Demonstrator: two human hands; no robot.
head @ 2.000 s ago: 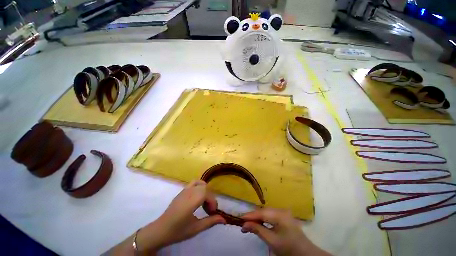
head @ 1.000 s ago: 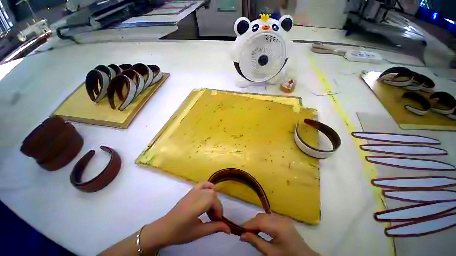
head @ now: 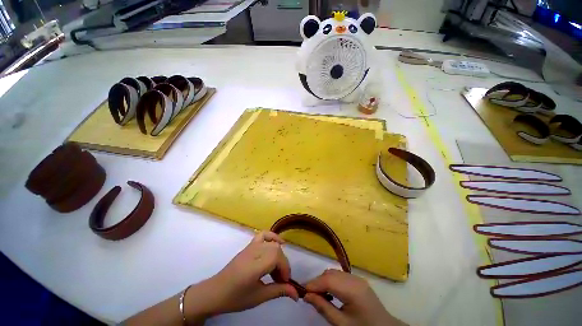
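A dark brown C-shaped headband (head: 313,224) rests partly over the near edge of the yellow central board (head: 287,165), its curve away from me. My left hand (head: 252,275) grips its near left end between thumb and fingers. My right hand (head: 348,298) pinches the same near part, fingertips close to the left ones. The other end of the headband points down beside my right hand. The fingers hide much of the gripped part. Whether a separate strip is pinched there I cannot tell.
A pale-faced headband (head: 403,184) lies on the board's right edge. Left are a brown headband stack (head: 66,177), a loose brown headband (head: 124,219) and a side board (head: 115,139) with headbands. Right are long white panels (head: 526,247) and another side board (head: 504,137). A panda fan (head: 335,63) stands behind.
The view has shifted, so the table items sit slightly further right than at first. My hands still hold the headband, and their fingertips are closer together.
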